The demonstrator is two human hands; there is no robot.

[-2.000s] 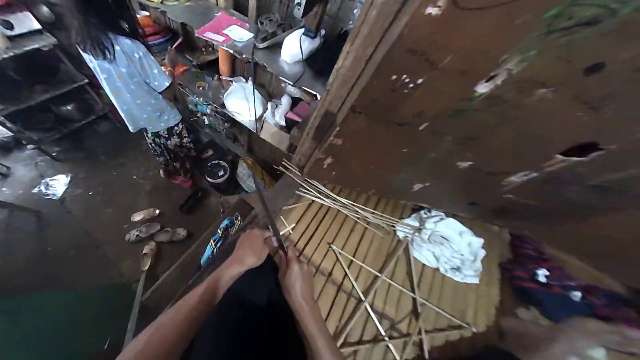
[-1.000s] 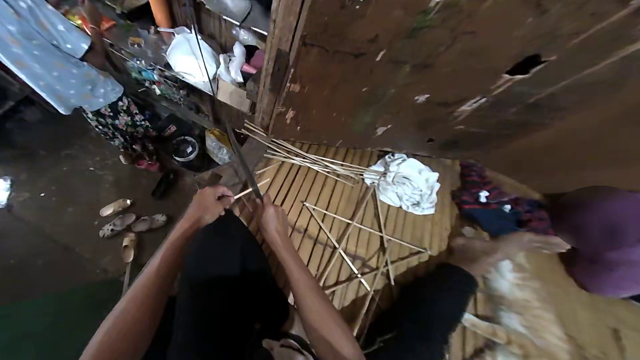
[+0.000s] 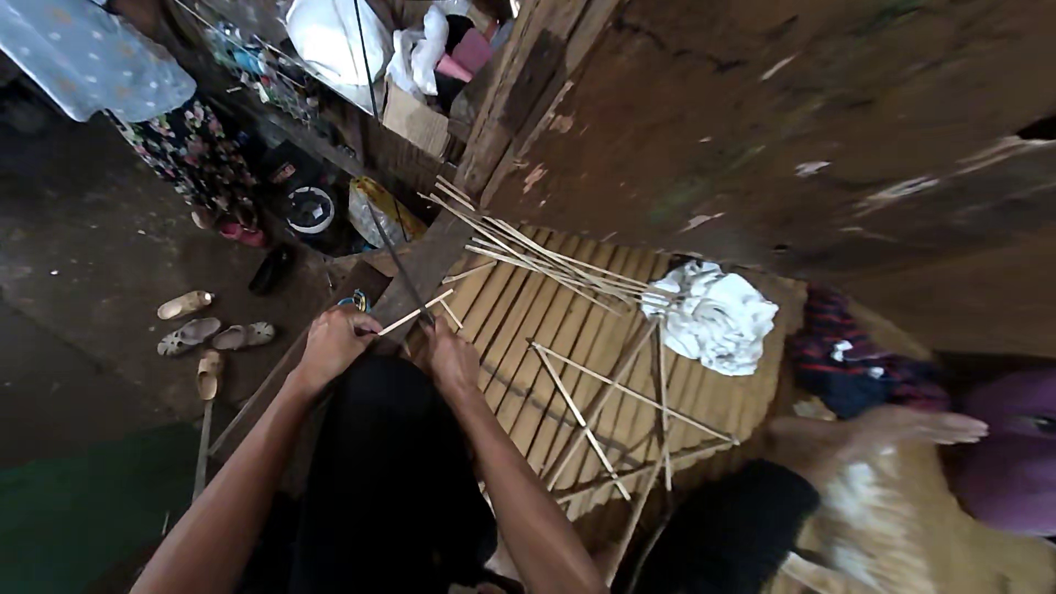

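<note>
My left hand (image 3: 337,345) is closed on one end of a thin bamboo stick (image 3: 406,317), which slants up to the right. My right hand (image 3: 448,356) grips the low end of a long, thin dark blade (image 3: 391,247), crossing the stick near its middle. A short stick piece (image 3: 450,313) lies just beyond the right fingers. On the bamboo slat platform (image 3: 516,305) to the right rest a star-shaped frame of sticks (image 3: 631,384) and a loose bundle of bamboo sticks (image 3: 544,260). The bundle's right ends touch a crumpled white cloth (image 3: 718,318).
A person in a floral skirt (image 3: 186,148) stands at upper left. Sandals (image 3: 190,334) lie on the dark floor. A wooden post (image 3: 528,91) and brown wall (image 3: 742,124) stand beyond the platform. A light-furred cat (image 3: 879,511) lies at lower right, beside a bare foot (image 3: 891,433).
My hands were close together two seconds ago; they are now apart, with the stick visible between them. The view has shifted to the right.
</note>
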